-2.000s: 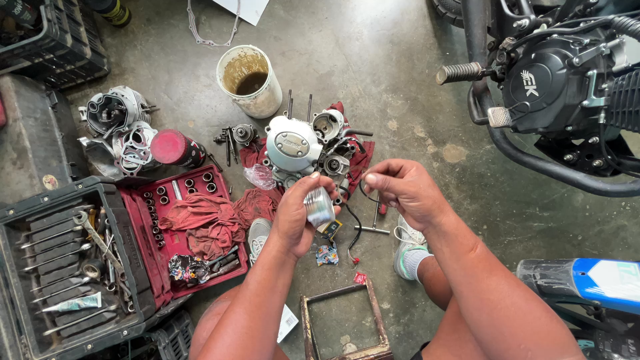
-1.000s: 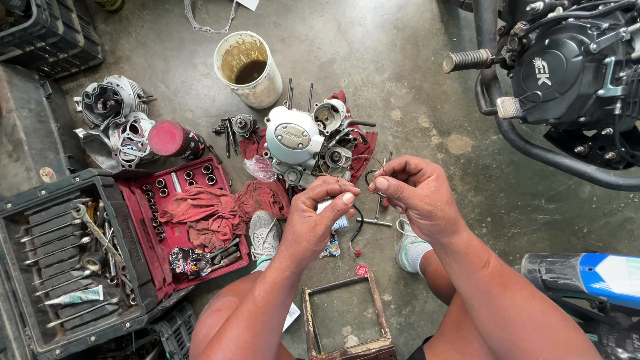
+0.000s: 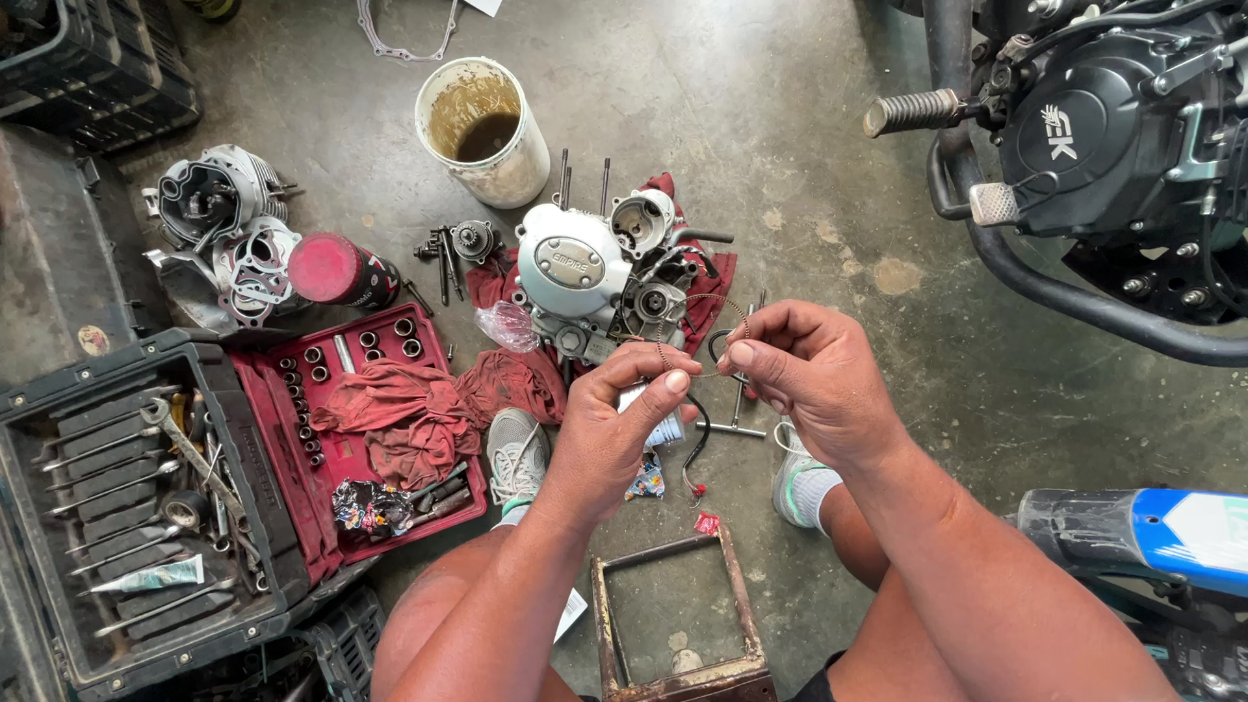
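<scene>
Between my two hands is a thin, wavy piston-ring expander (image 3: 738, 304), its loop standing up in front of the engine. My left hand (image 3: 624, 419) pinches it between thumb and forefinger and also keeps a metal piston (image 3: 665, 427) against the palm, mostly hidden by the fingers. My right hand (image 3: 804, 375) pinches the ring's other side with thumb and fingertips. Just beyond the hands, a silver engine with a rounded side cover (image 3: 573, 276) lies on red cloths (image 3: 710, 310). A T-handle wrench (image 3: 738, 429) and a black cable with a red end (image 3: 697, 458) lie below the ring.
At left, an open toolbox (image 3: 185, 341) holds wrenches beside a red socket tray (image 3: 341, 556). A bucket (image 3: 536, 166) of dark liquid stands beyond the engine. A rusty metal frame (image 3: 741, 595) lies between my legs. At right are a motorcycle engine (image 3: 1072, 146) and a curved black bar (image 3: 1033, 292).
Two seconds ago the piston showed more fully in my left hand, with my right hand apart from it. Both hands now hold the thin ring, and its loop shows clearly.
</scene>
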